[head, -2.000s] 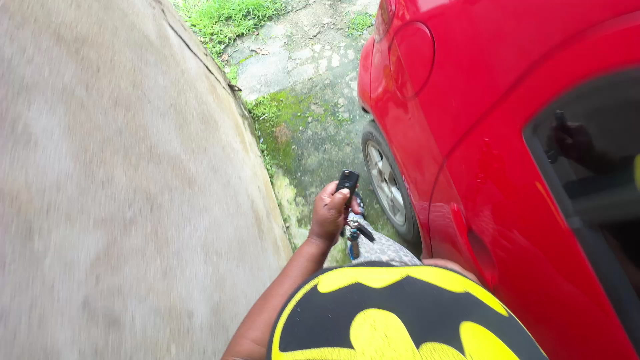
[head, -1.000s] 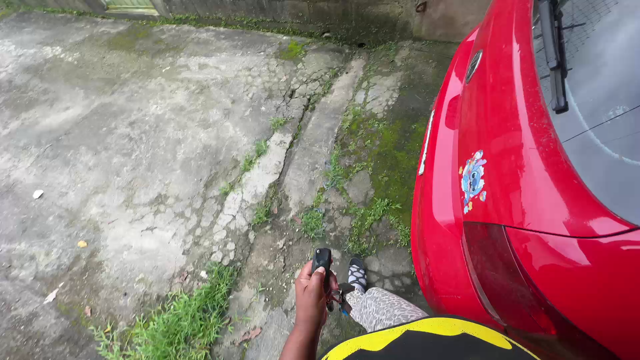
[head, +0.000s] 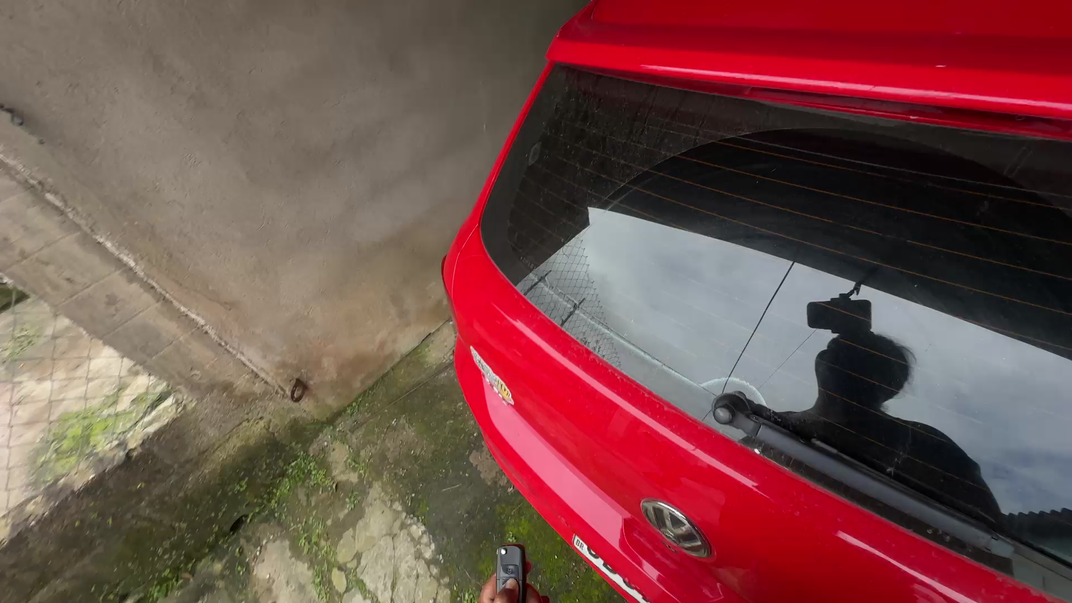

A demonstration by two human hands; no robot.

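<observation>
My left hand (head: 504,593) shows only as fingertips and a thumb at the bottom edge, closed on a black car key fob (head: 511,563). The thumb lies over the fob's lower part. Beside and beyond it is the rear of a red Volkswagen car, with its tailgate (head: 586,427) shut. A round metal VW emblem (head: 675,528) sits on the tailgate, right of the fob. Above it are the dark rear window (head: 670,276) and a black rear wiper (head: 846,469). The glass reflects a person's silhouette with a device above the head. My right hand is out of view.
A plastered wall (head: 293,184) stands left of and beyond the car, with a small metal ring (head: 297,389) near its base. Cracked concrete ground (head: 385,536) with moss and weeds runs beside the bumper. Wire mesh (head: 59,402) is at the far left.
The view has swung and moved from the car's side round to its rear window and emblem. My left hand keeps hold of the key fob, now lower in view.
</observation>
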